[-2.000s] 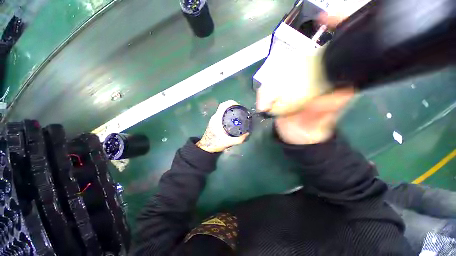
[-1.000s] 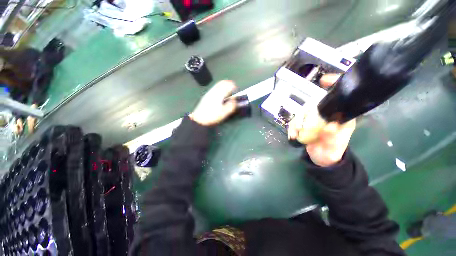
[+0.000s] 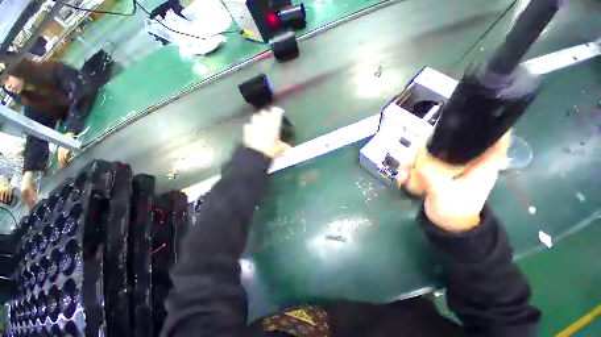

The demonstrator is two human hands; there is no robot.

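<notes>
My right hand (image 3: 461, 187) is wrapped around the lower end of the thick black electric screwdriver (image 3: 478, 115). The tool hangs over the right side of the white screw feeder (image 3: 389, 141) and hides part of it. My left hand (image 3: 265, 133) is over the belt, blurred. A black cylindrical housing (image 3: 257, 90) is just beyond its fingertips. Another dark cylindrical shape (image 3: 286, 128) shows at the hand's right side, partly hidden; whether I grip either cannot be told. Small shiny screws (image 3: 368, 189) lie on the green bench beside the feeder.
Stacked black parts trays (image 3: 56, 257) stand at left. More black housings (image 3: 285, 47) are at the belt's far side. A clear plastic bag (image 3: 198, 33) lies beyond. A person (image 3: 46, 99) is at far left. A clear cup (image 3: 518, 153) is right of the feeder.
My left hand has moved a housing from the bench side toward the belt; the grip is now unclear. My right hand stays on the screwdriver by the feeder. The view has shifted.
</notes>
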